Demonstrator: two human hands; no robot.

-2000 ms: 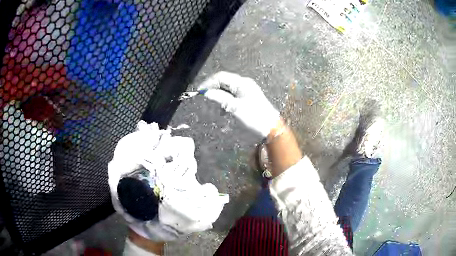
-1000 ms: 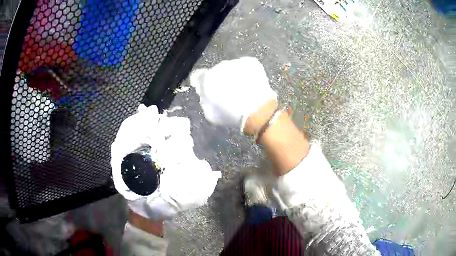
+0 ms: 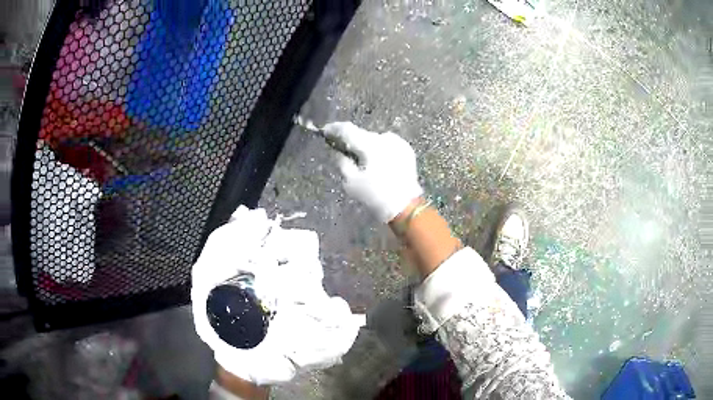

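A black mesh panel (image 3: 148,172) with a thick solid black frame stands at the left. My left hand (image 3: 266,344), in a white glove and wrapped in crumpled white cloth (image 3: 313,273), holds a round pot of glossy black paint (image 3: 237,315) below the panel's frame edge. The fingers are hidden by the cloth. My right hand (image 3: 379,168), in a white glove, pinches a thin small brush (image 3: 309,124). Its tip is close to the right frame edge; I cannot tell if it touches.
Speckled grey floor lies to the right. A printed card (image 3: 512,9) is at the top edge. A blue object (image 3: 647,380) is at the bottom right. My shoe (image 3: 510,237) is right of my forearm. Through the mesh show a blue object, red cloth and a white object.
My right hand has turned, so the brush shows again, pointing up-left at the frame edge. The pot and cloth sit slightly lower and further right in view. My shoe shows at a different place.
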